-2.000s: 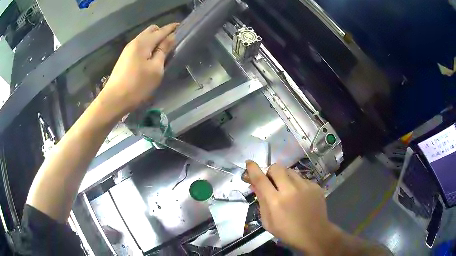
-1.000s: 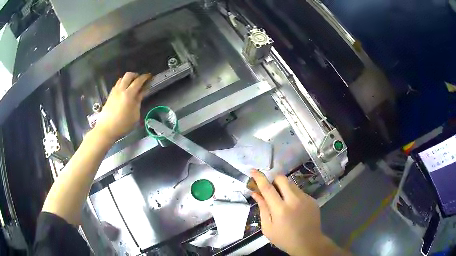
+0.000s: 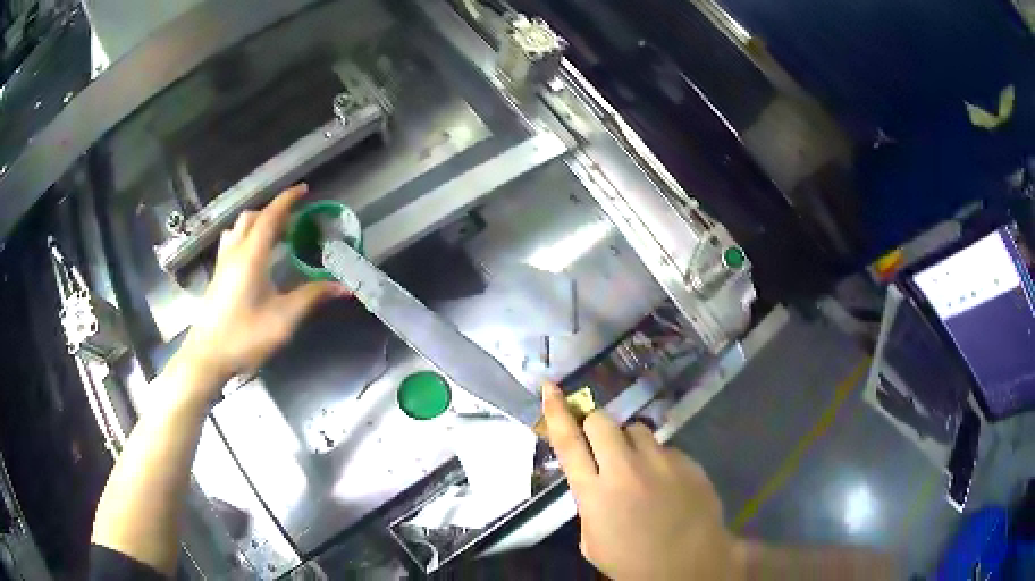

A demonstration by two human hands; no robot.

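The green solder paste jar (image 3: 304, 244) stands open at the stencil frame's front bar. My left hand (image 3: 252, 284) curves around its left side, with fingertips at the back rim and the thumb at the front. My right hand (image 3: 636, 488) holds the spatula by its wooden handle. The spatula's long silvery blade (image 3: 437, 340) slants up left, its tip at the jar's right rim. The squeegee (image 3: 272, 176) lies on the stencil behind the jar. The green jar lid (image 3: 425, 395) lies flat on the metal surface.
White wiping paper (image 3: 497, 463) lies near the front edge. A side rail (image 3: 636, 221) with a square cylinder (image 3: 530, 48) runs along the right. Another rail is at the left. A monitor (image 3: 985, 318) stands at the far right.
My left hand has let go of the squeegee, left it on the stencil, and come round the jar. The spatula tip has moved from inside the jar to its rim. The view has shifted.
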